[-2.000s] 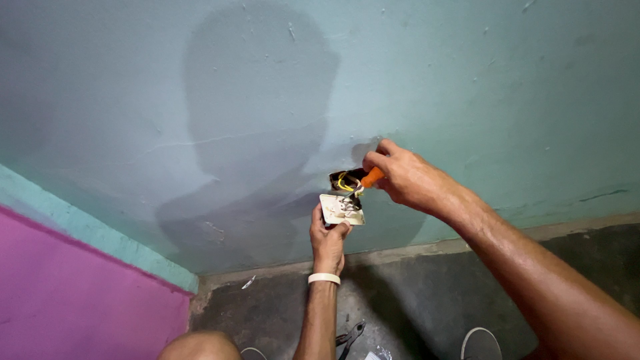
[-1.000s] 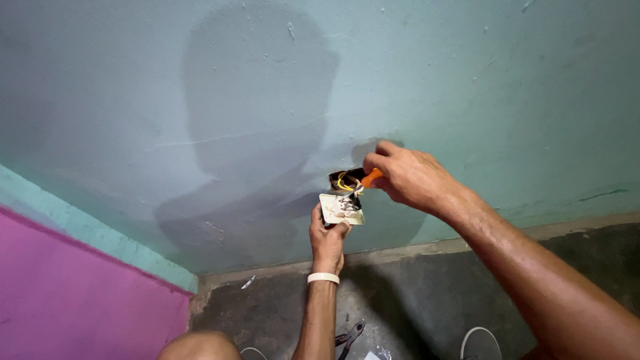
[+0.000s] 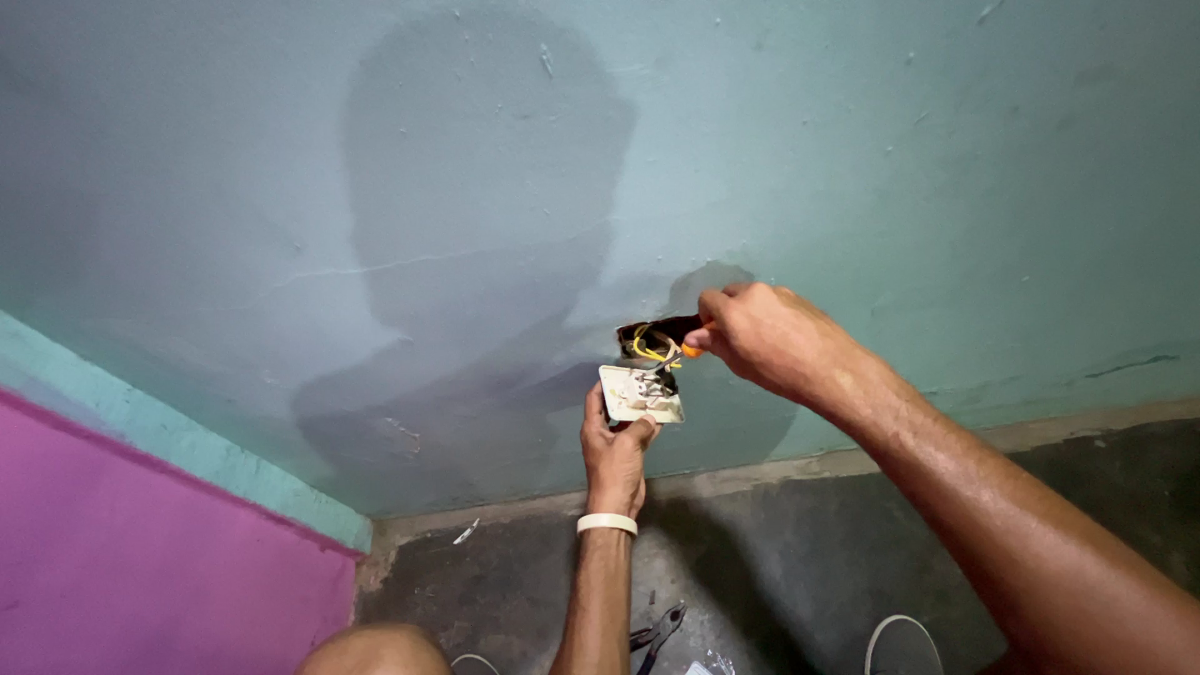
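Note:
My left hand (image 3: 619,455) grips the lower edge of a white electrical socket plate (image 3: 643,395), its back with metal terminals facing me. Just above the plate, yellow and other wires (image 3: 649,345) come out of a rectangular wall box opening (image 3: 630,336) in the blue-green wall. My right hand (image 3: 764,333) is closed on the orange handle of a screwdriver (image 3: 693,351), whose thin shaft points left and down to the terminals at the plate's upper side. Whether the tip sits in a screw cannot be told.
Pliers (image 3: 664,630) lie on the dark floor (image 3: 506,572) below, beside a scrap of clear plastic (image 3: 717,664). A small whitish scrap (image 3: 466,532) lies near the wall's foot. A pink and teal wall (image 3: 169,525) stands at the left. My knee and shoes show at the bottom.

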